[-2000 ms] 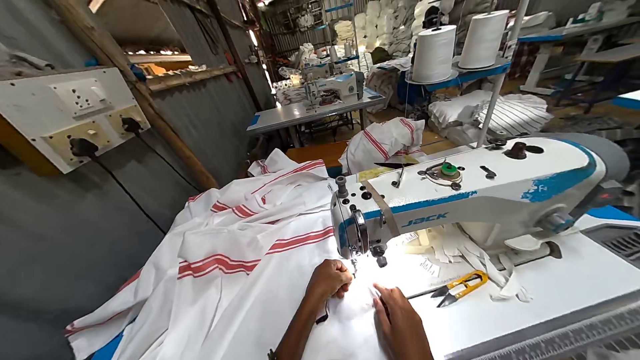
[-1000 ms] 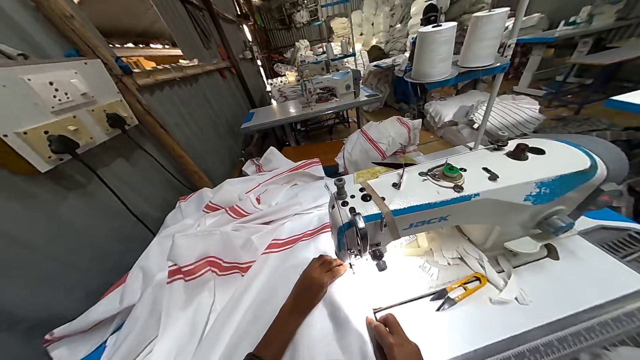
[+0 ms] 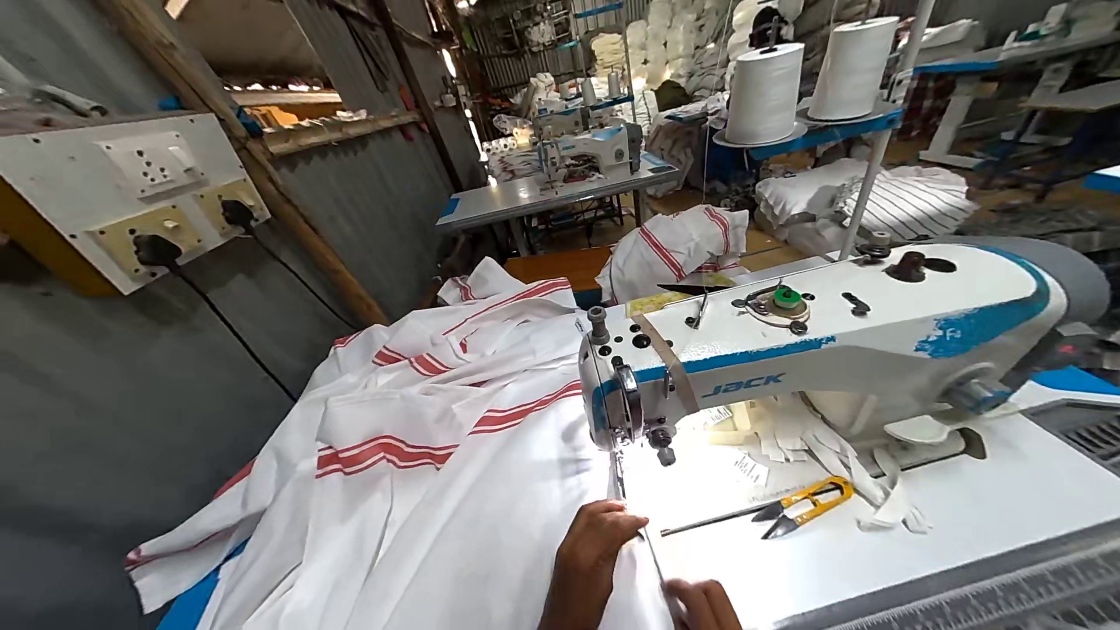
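Observation:
White cloth with red stripes [image 3: 507,490] covers the left of the table and runs under the needle area of a Jack sewing machine [image 3: 822,332]. Just in front of the presser foot, my left hand [image 3: 595,551] pinches the cloth's edge between thumb and fingers. My right hand [image 3: 704,605] is lower, at the bottom of the view, with its fingers against the same edge; part of it is cut off. Yellow-handled thread snips [image 3: 809,506] lie on the machine bed to the right, beside a thin metal rod [image 3: 713,521].
White fabric strips [image 3: 822,446] lie under the machine arm. Two white thread cones [image 3: 766,94] stand behind it. A switchboard with plugs [image 3: 131,201] is on the left wall. More striped cloth [image 3: 674,249] lies behind the table, and another sewing machine [image 3: 595,149] stands farther back.
My left hand has moved down from beside the needle, toward me. My right hand has shifted lower along the cloth's edge, which now shows as a line running from the presser foot.

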